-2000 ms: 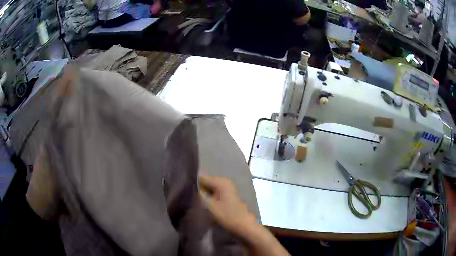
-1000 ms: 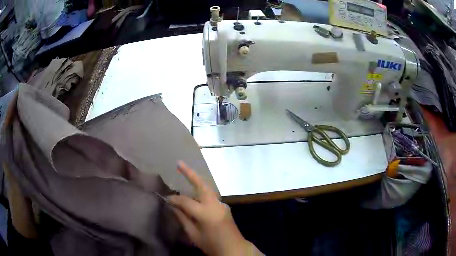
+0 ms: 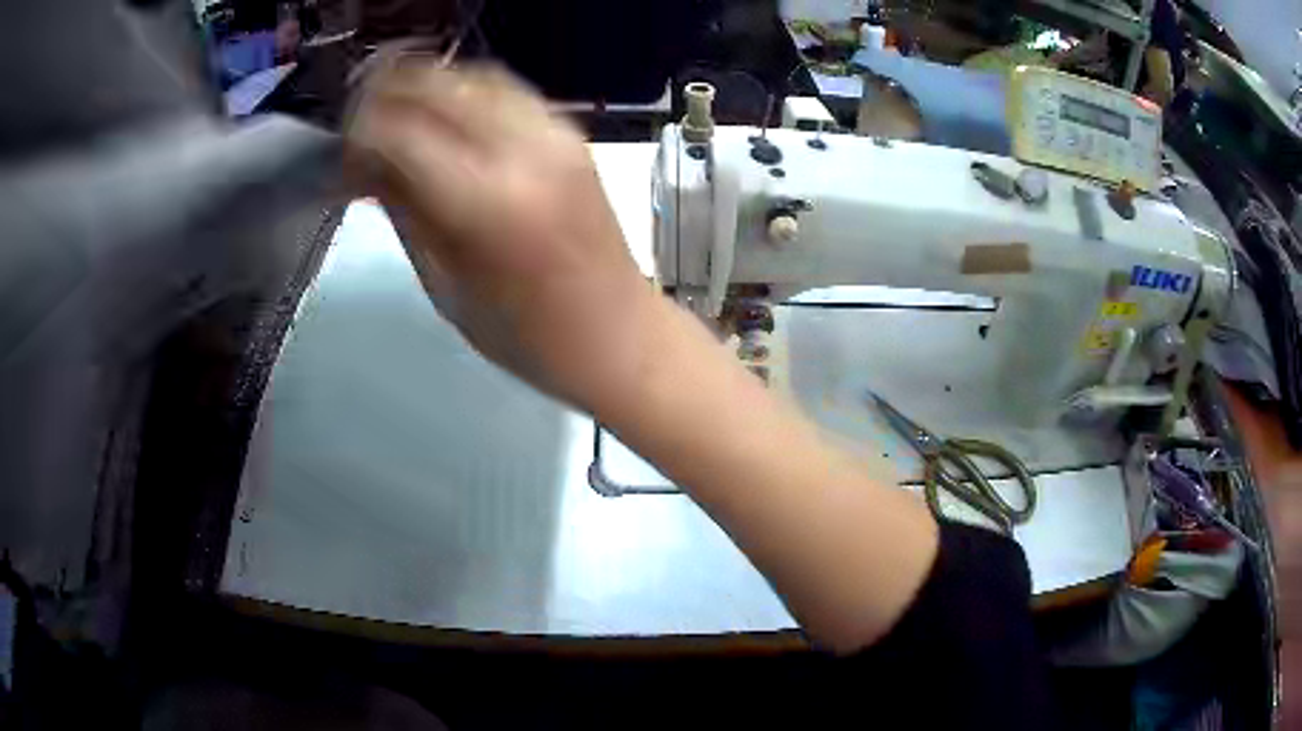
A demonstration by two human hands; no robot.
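The grey-brown garment piece (image 3: 157,243) is raised at the upper left, blurred, and looks grey here. It hangs down along the left side of the picture. My right hand (image 3: 478,157) is raised at the upper left, blurred, with its fingers closed on the cloth's right corner. My right forearm crosses in front of the sewing machine's needle area and hides the foot and needle plate. My left hand is not in view. The white sewing machine (image 3: 885,214) stands at the right. Scissors (image 3: 971,479) with olive-green handles lie on its bed, partly behind my sleeve.
The white table (image 3: 414,471) has a brown front edge. A cream-yellow control panel (image 3: 1088,126) sits on top of the machine. A small tray (image 3: 1188,483) with purple items is at the right, with a pale pouch (image 3: 1178,607) below it.
My right hand has risen from the front of the table to the upper left. The cloth has been lifted off the table. My left hand has gone out of view. The camera view has shifted.
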